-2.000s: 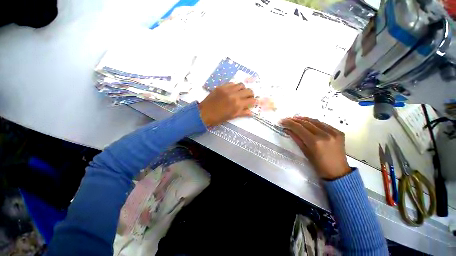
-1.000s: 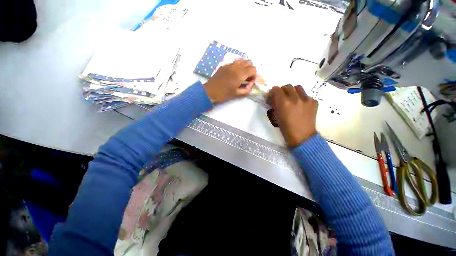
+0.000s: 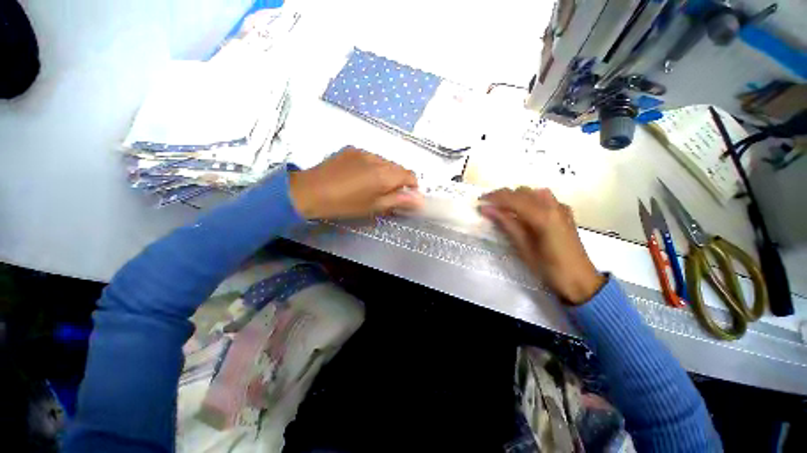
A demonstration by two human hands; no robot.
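Observation:
My left hand [image 3: 367, 184] and my right hand [image 3: 531, 226] hold a pale fabric piece [image 3: 447, 205] between them, low over the table's front edge. The piece is blurred and its pattern cannot be told. Just beyond it lies a patchwork piece [image 3: 385, 93], blue with white dots on the left and pale on the right, with no hand on it. A stack of pieces [image 3: 199, 111] lies to the left, mostly white with blue dotted edges. The sewing machine head [image 3: 611, 66] is at the upper right.
Yellow-handled shears [image 3: 726, 283] and red and blue snips [image 3: 664, 257] lie at the right, near a written notepad [image 3: 699, 142] and a black-handled item [image 3: 770, 257]. A ruler tape [image 3: 425, 248] runs along the front edge. Crumpled patchwork cloth [image 3: 274, 354] lies on the lap.
Both hands have left the dotted patchwork piece and moved nearer the front edge, now with a pale piece between them. The dotted piece shows more fully. The view has shifted.

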